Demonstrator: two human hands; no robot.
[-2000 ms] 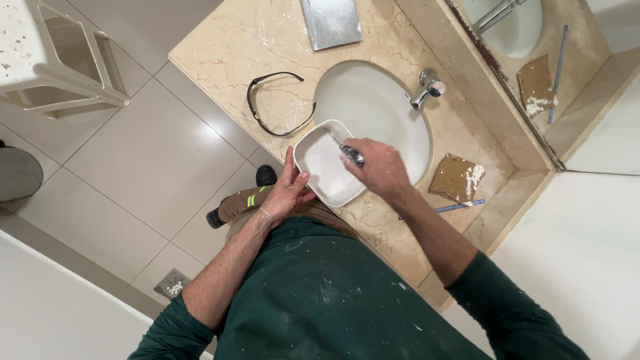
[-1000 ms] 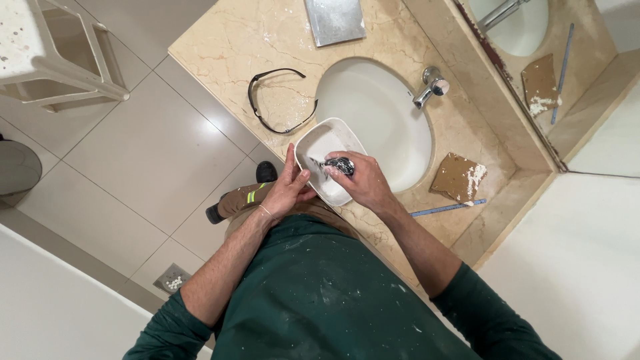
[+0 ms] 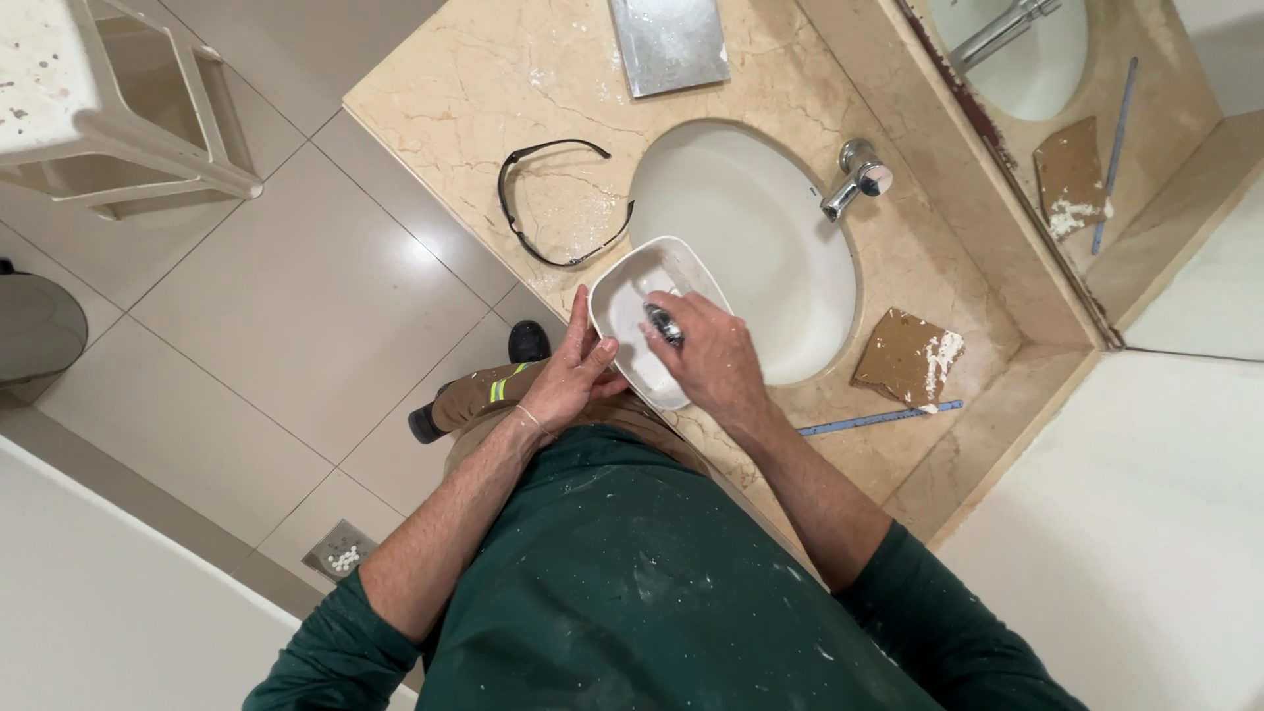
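Note:
A white plastic tub (image 3: 632, 296) with whitish material inside is tilted at the near edge of the sink (image 3: 760, 237). My left hand (image 3: 581, 373) grips the tub's left side, thumb near the rim and fingers beneath. My right hand (image 3: 709, 354) is closed on a tool's dark, shiny handle (image 3: 664, 324) over the tub; the tool's working end is hidden or blurred. Safety glasses (image 3: 509, 202) lie on the marble counter just left of the sink. A brown board piece (image 3: 904, 357) with white smears lies right of the sink, beside a blue hacksaw blade or thin strip (image 3: 879, 419).
A flat metal plate (image 3: 671, 44) rests on the stone counter (image 3: 454, 89) behind the sink. A chrome tap (image 3: 857, 183) stands at the sink's right rim, near a mirror (image 3: 1076, 148). A white plastic stool (image 3: 59, 89) and a dark round-topped bin (image 3: 38, 326) are on the left.
My right hand has shifted over the tub with the handle in it, and its knuckles now face up more than one second ago. My left hand keeps its hold on the tub.

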